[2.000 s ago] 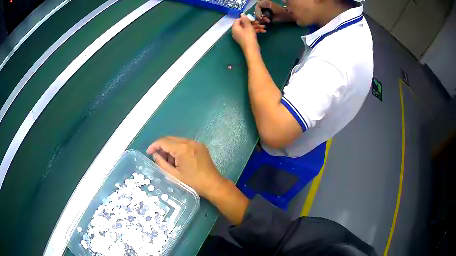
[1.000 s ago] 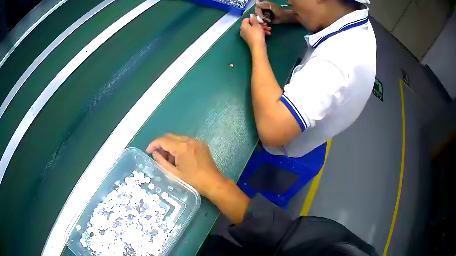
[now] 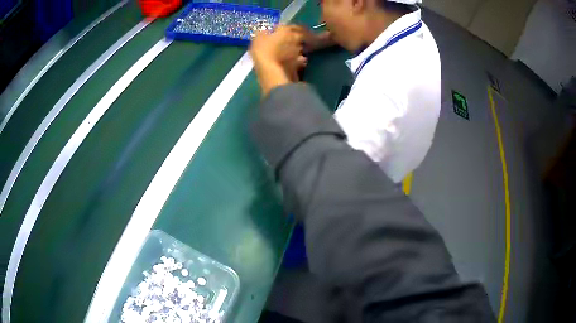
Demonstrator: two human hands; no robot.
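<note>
My right hand (image 3: 276,52) is stretched far forward, at the near right corner of the blue parts tray (image 3: 196,36) and against or overlapping the neighbour's hands. Its fingers are bent, but the fingertips are hidden, so I cannot tell what they hold. My dark grey sleeve crosses the middle of the view. My left hand is not in view. The clear parts bin (image 3: 230,277) stands at the bottom, cut off by the lower edge, with a heap of small white and grey discs (image 3: 167,299).
A person in a white shirt (image 3: 398,94) sits at the bench's right side, hands partly hidden by mine. A red bin (image 3: 159,6) is on the far belt lane. White guide rails (image 3: 183,148) curve along the green conveyor (image 3: 126,139). Part of a blue stool (image 3: 295,246) shows below my sleeve.
My right hand has left the clear bin's rim and moved forward to the neighbour's hands. The view has shifted, showing more of the blue tray, the red bin, and less of the clear bin.
</note>
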